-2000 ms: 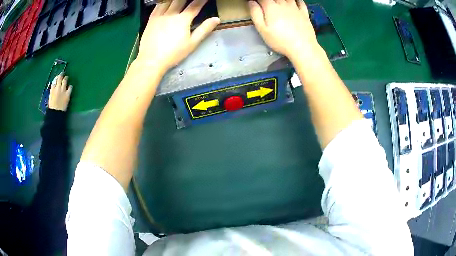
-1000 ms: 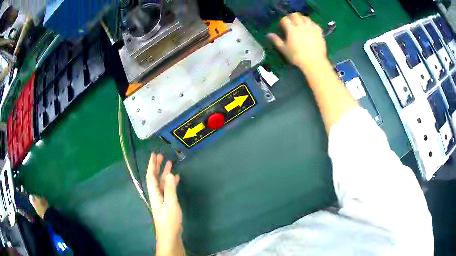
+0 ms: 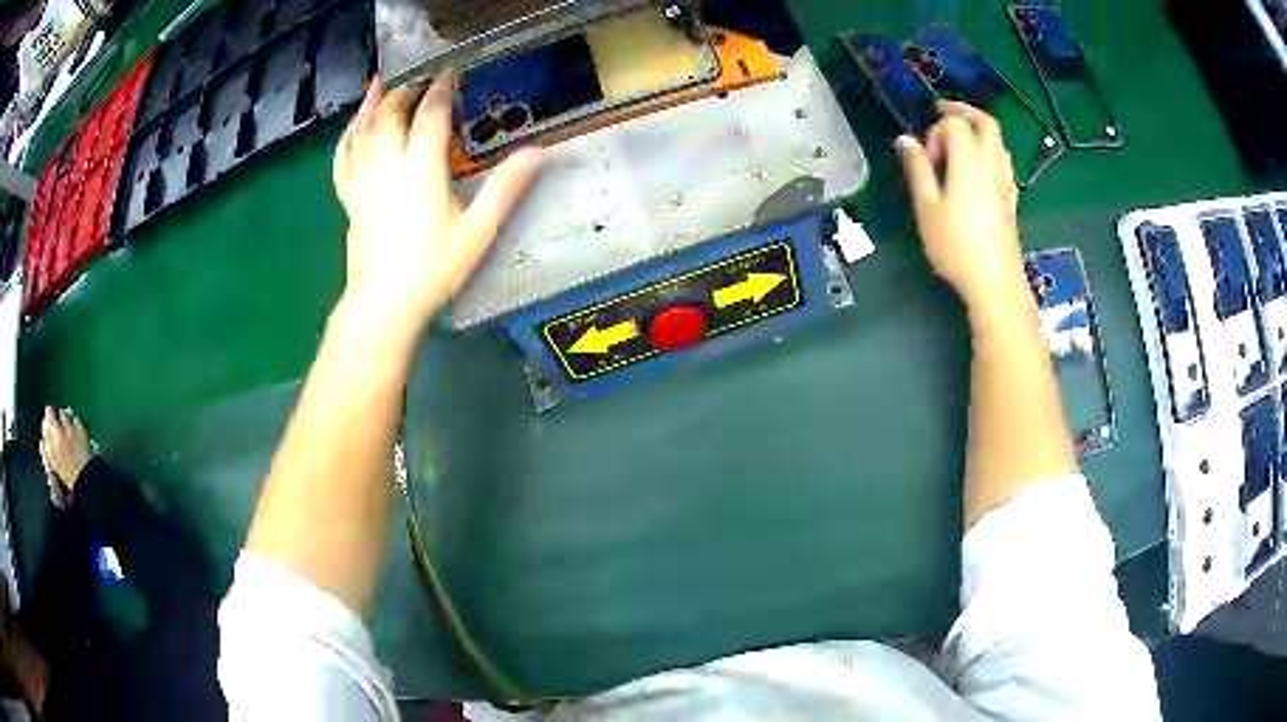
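Note:
A phone frame with a dark blue panel and round camera holes at its left end lies in the orange-edged nest, behind the silver press base plate. My left hand is at the nest's left end, fingers apart, fingertips beside the frame's camera end. My right hand is right of the press, fingers curled at the near edge of overlapping loose dark blue frames. Whether it grips one cannot be told.
The control panel has a red button. A white blister tray is at right, with a loose frame beside it. Black and red trays are upper left. Another person's hand is at far left.
My left hand has moved up from in front of the press to the nest's left end. My right hand stays by the loose frames. The frame in the nest now shows. The view has turned.

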